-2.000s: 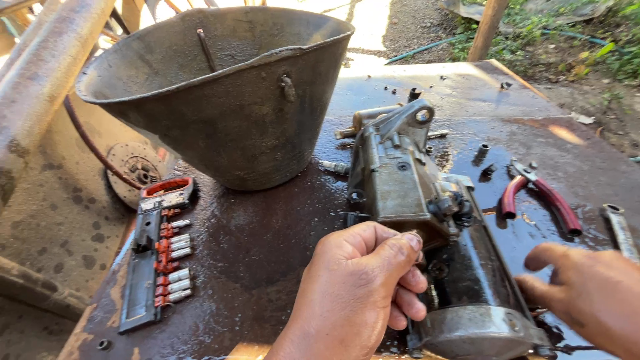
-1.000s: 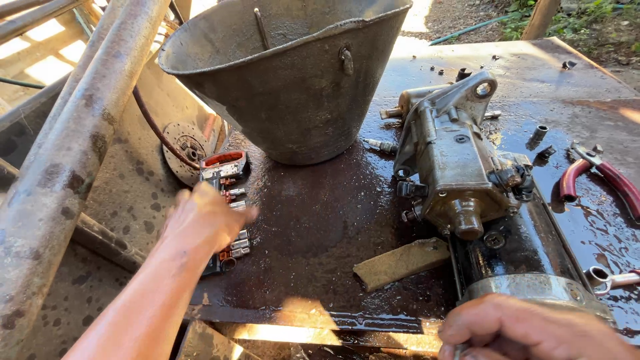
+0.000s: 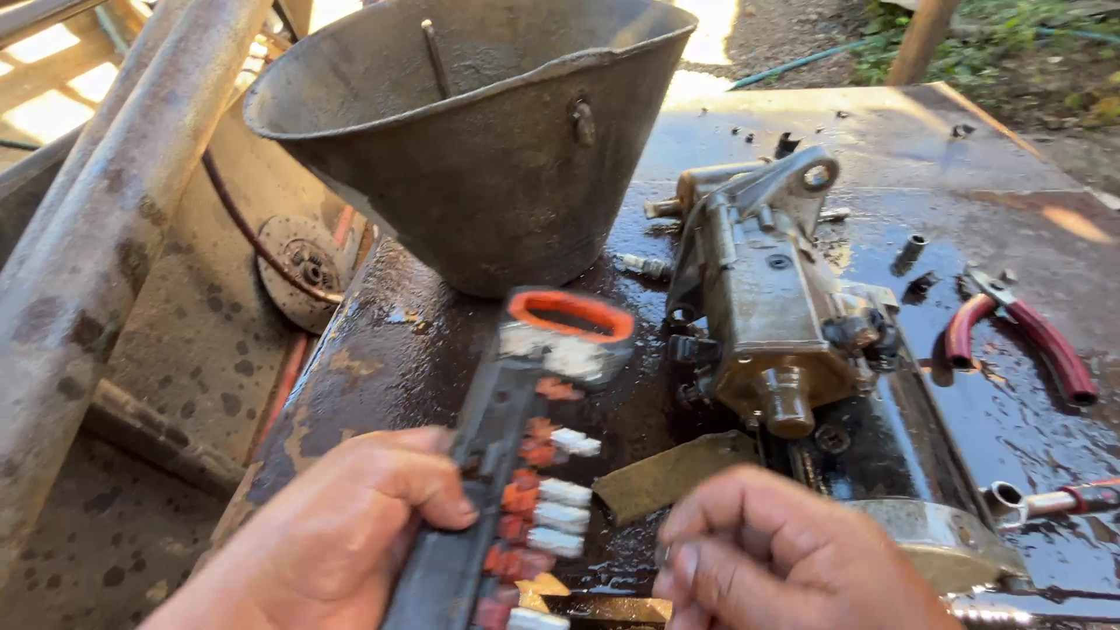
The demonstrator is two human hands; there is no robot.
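Note:
My left hand (image 3: 350, 516) grips a black plastic bit holder (image 3: 503, 420) with red clips, silver bits and a red-rimmed top, raised above the table. Fingers curled, my right hand (image 3: 770, 551) is just right of it; a small part may be pinched at the fingertips, too hidden to tell. Behind that hand a greasy starter motor (image 3: 770, 297) with a metal nose housing and dark cylindrical body lies on the wet table. A flat brown strip (image 3: 674, 472) lies between the holder and the motor.
A large metal bucket (image 3: 490, 166) stands at the back left with a rod inside. Red-handled pliers (image 3: 1019, 324), a socket (image 3: 910, 252) and a wrench (image 3: 1041, 503) lie right of the motor. A rusty pipe (image 3: 131, 201) and a disc (image 3: 302, 267) are at the left.
My left hand, at the motor two seconds ago, reached to the bit holder lying by the bucket and has lifted it toward the middle. My right hand has moved left, beside the holder.

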